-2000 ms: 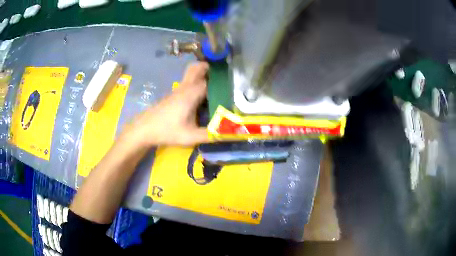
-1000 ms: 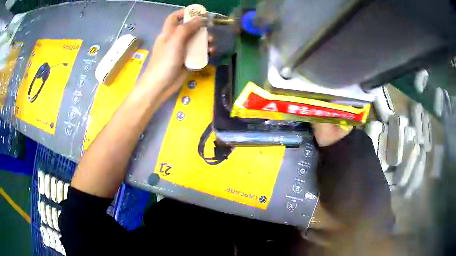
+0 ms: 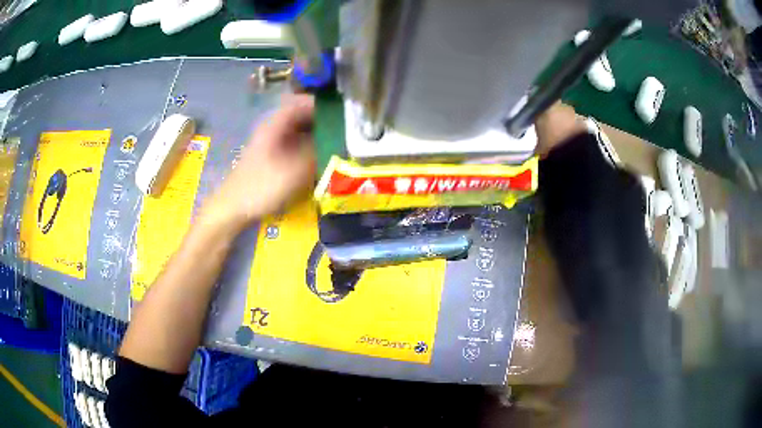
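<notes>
The press head (image 3: 468, 75), grey with a white lower plate, stands in the middle with a red and yellow warning label (image 3: 434, 184) on its front. Below it is the black fixture with a shiny metal front bar (image 3: 401, 250). My left hand (image 3: 271, 163) is at the left side of the press, blurred, its fingers partly behind the press; no housing shows in it. My right hand (image 3: 561, 125) is at the right side of the press head, mostly hidden by the head and my dark sleeve. A white housing (image 3: 165, 155) lies on the printed sheet at the left.
The grey and yellow printed sheet (image 3: 221, 292) covers the bench front. White housings lie at the back left (image 3: 192, 13) and on the cardboard at the right (image 3: 681, 188). A blue crate (image 3: 83, 322) with housings is at the lower left. A brass fitting (image 3: 271, 77) sticks out left of the press.
My left hand has moved down to the press side, and the housing it held one second ago no longer shows. My right hand has moved from below the label up to the head's right side.
</notes>
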